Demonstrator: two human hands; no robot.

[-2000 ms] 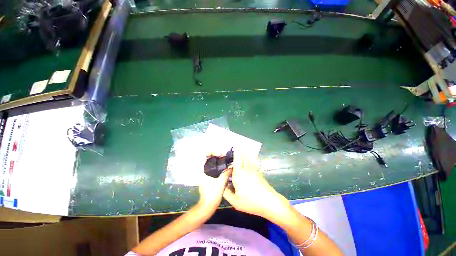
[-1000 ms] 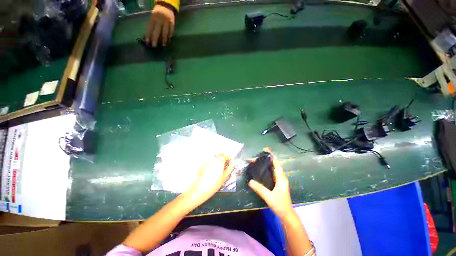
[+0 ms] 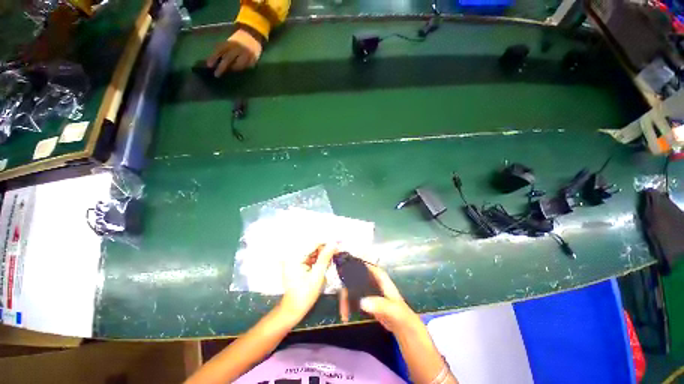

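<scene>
My right hand (image 3: 384,299) holds a black power adapter (image 3: 357,275) low over the near edge of the green bench. My left hand (image 3: 304,274) is just left of it, over the stack of clear bags and white sheets (image 3: 268,231). Its thumb and fingers are close together near the adapter's top end; whether they pinch a bag edge cannot be told. A loose heap of black adapters with cords (image 3: 495,221) lies on the bench to the right.
Another person's hand (image 3: 238,52) in a yellow sleeve touches a black item on the conveyor (image 3: 315,112). More adapters lie there. A wood-edged tray (image 3: 97,142) and bluish roll (image 3: 141,97) stand left; a blue bin (image 3: 574,330) is at near right.
My hands have separated from their shared hold on the adapter. My right hand first moved right with it, then back left and nearer me. Another person's hand has come in; conveyor items have shifted left.
</scene>
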